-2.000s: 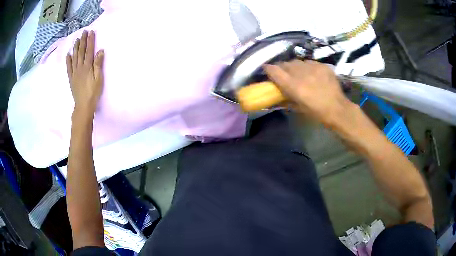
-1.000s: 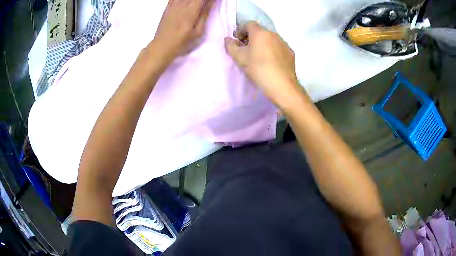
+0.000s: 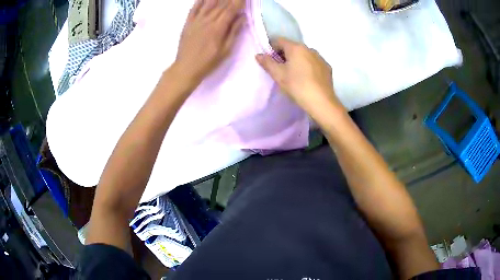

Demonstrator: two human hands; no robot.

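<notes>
A light pink garment (image 3: 241, 104) lies over the white padded pressing board (image 3: 77, 147), its left part washed out to near white. My right hand (image 3: 301, 71) pinches the stitched pink edge of the garment near its top right. My left hand (image 3: 211, 33) lies on the garment just left of that edge, fingers towards the top of the picture; whether it grips cloth cannot be told. The steam iron (image 3: 392, 4) is parked at the top right, mostly cut off by the picture's edge.
Grey checked garments (image 3: 93, 52) and a tan block (image 3: 80, 21) lie at the upper left. A blue plastic stool or basket (image 3: 476, 145) stands on the floor at right. Striped cloth (image 3: 159, 219) hangs or lies below the board. Pink cloth (image 3: 485, 260) is at the lower right.
The iron was let go and parked at the right. My left hand moved right across the garment, and my right hand took hold of its edge. Over the last second, the hands shifted only slightly.
</notes>
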